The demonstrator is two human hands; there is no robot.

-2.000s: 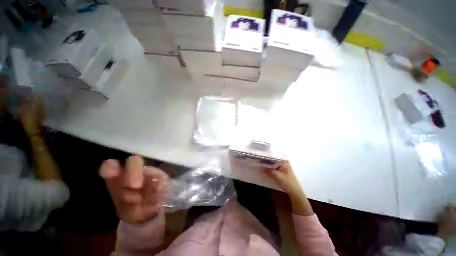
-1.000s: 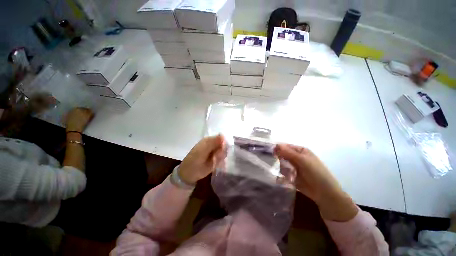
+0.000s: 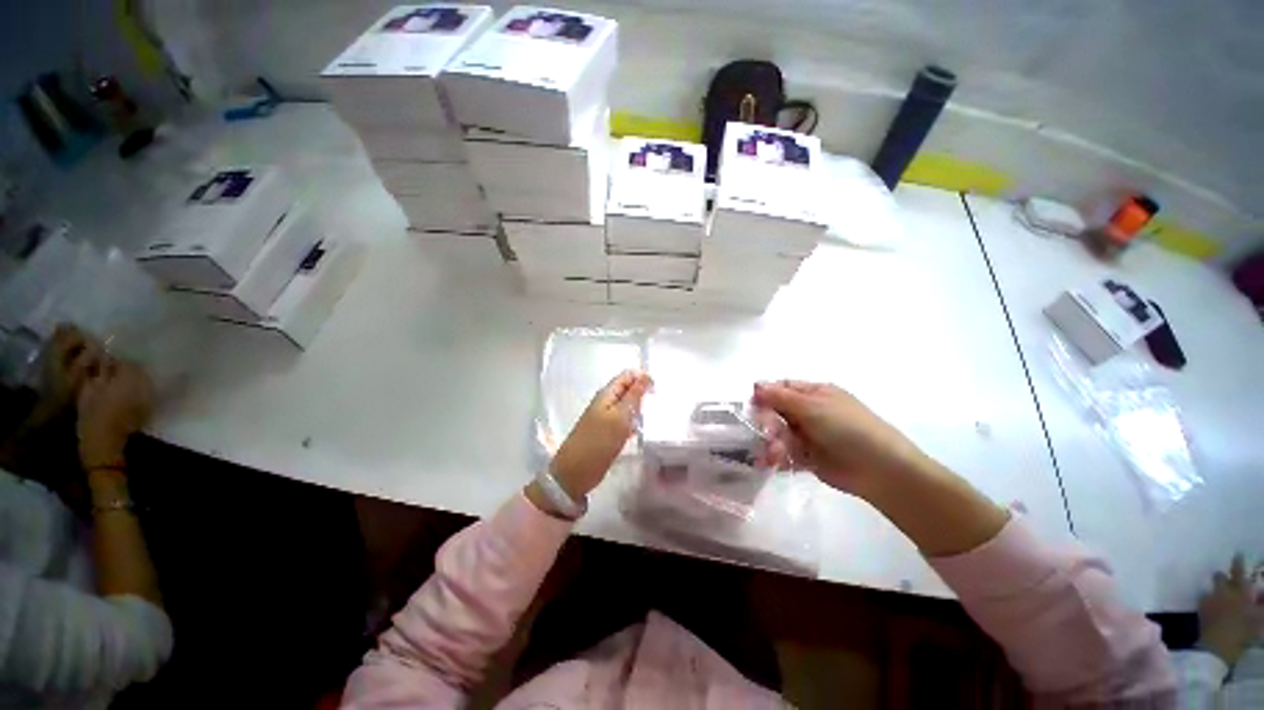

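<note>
A white retail box point(image 3: 704, 465) lies inside a clear plastic bag point(image 3: 728, 534) at the table's front edge, its hang-tab end towards the far side. My left hand point(image 3: 596, 441) pinches the left side of the bag mouth between thumb and fingers. My right hand point(image 3: 828, 430) pinches the right side of the bag mouth. The loose end of the bag lies towards me. Flat empty poly bags point(image 3: 568, 377) lie just behind my hands, partly covered by them.
Tall stacks of white cartons point(image 3: 555, 174) stand behind the bags. More cartons point(image 3: 222, 236) are stacked at the left, beside another person's hands point(image 3: 104, 395). A dark bottle point(image 3: 915, 128) and black pouch point(image 3: 739, 104) are by the wall. A carton point(image 3: 1102, 319) and bags lie right.
My left hand has come across to the bag from the left. The box, earlier in my right hand, is now inside the bag and has moved from above my lap onto the table edge.
</note>
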